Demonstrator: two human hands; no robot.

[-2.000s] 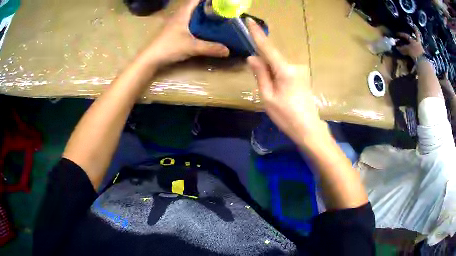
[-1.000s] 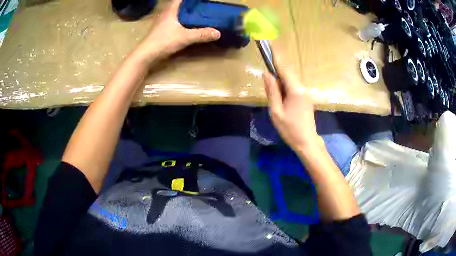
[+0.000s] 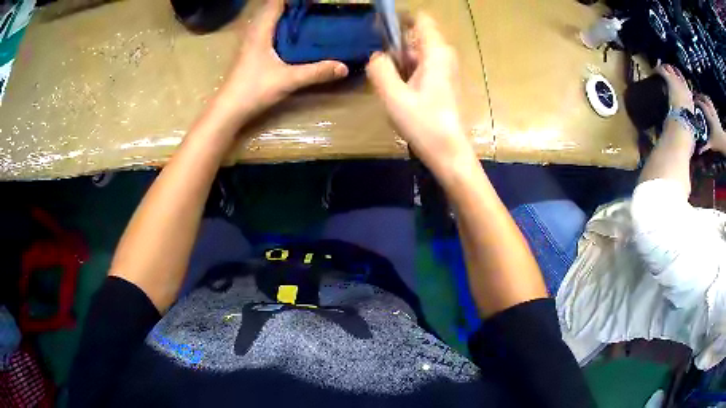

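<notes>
A dark blue speaker body [image 3: 330,38] lies on its side on the bench, near the top edge of the picture. My left hand [image 3: 271,72] holds its left end, thumb along the near side. My right hand [image 3: 422,88] is closed around the mallet [image 3: 389,28], beside the body's right end. The mallet's shiny metal shaft shows, slightly blurred, and its head is cut off by the top edge. My right fingers hide most of the handle grip.
A dark round object [image 3: 207,12] lies at the upper left. A white-ringed disc [image 3: 601,96] and a translucent white bottle [image 3: 601,32] are at right, beside massed black units [image 3: 692,40]. A coworker's hands and white sleeve [image 3: 677,231] are at right.
My right hand and the mallet have moved left and up, and the yellow-green mallet face has gone out of view. The coworker's hands have come back into view at the black units.
</notes>
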